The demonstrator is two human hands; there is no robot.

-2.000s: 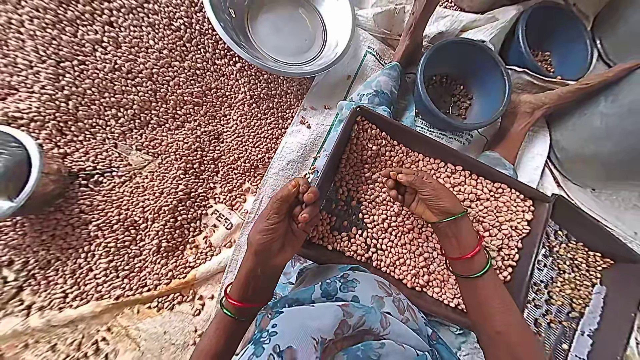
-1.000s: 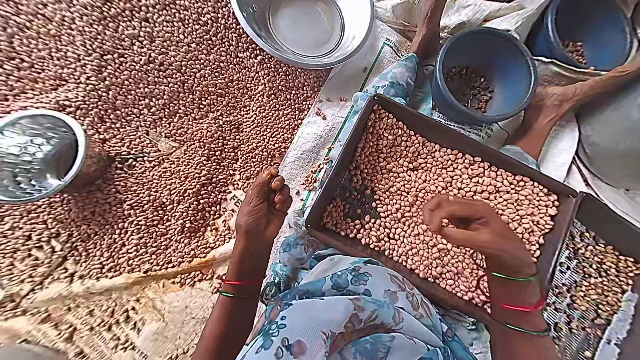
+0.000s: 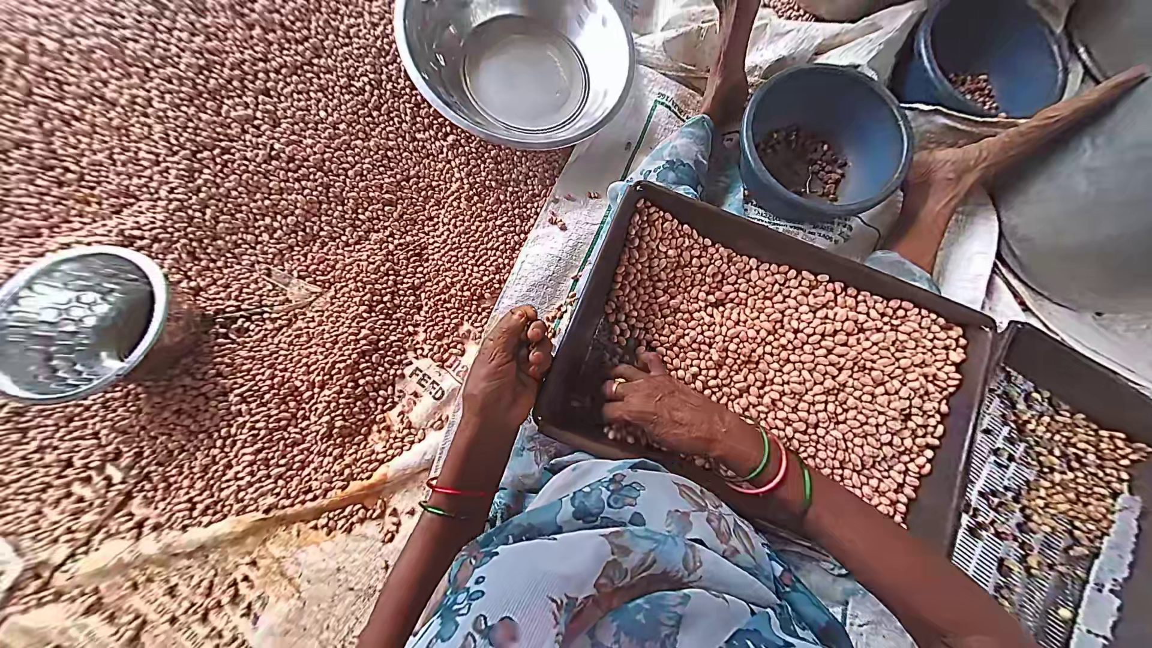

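A dark rectangular tray (image 3: 801,247) full of pinkish-brown nuts or beans (image 3: 801,360) lies tilted across my lap. My right hand (image 3: 661,405), with a ring and bangles, reaches into its near left corner, fingertips down at the dark tray floor; whether they pinch anything is hidden. Just outside the tray's left wall is my left hand (image 3: 508,369), palm up, fingers curled around several of the nuts or beans. Left of it spreads a large heap of the same nuts or beans (image 3: 297,162).
A steel basin (image 3: 522,72) stands beyond the heap's edge, and a tilted steel bowl (image 3: 76,324) rests on the heap. Blue tubs (image 3: 828,139) hold darker pieces. A second tray (image 3: 1071,360) with a slotted base adjoins the first at right. Bare feet and woven sacks (image 3: 576,220) lie around.
My right hand has moved left and down from above the middle of the tray into its near left corner. My left hand stays closed beside the tray's left wall.
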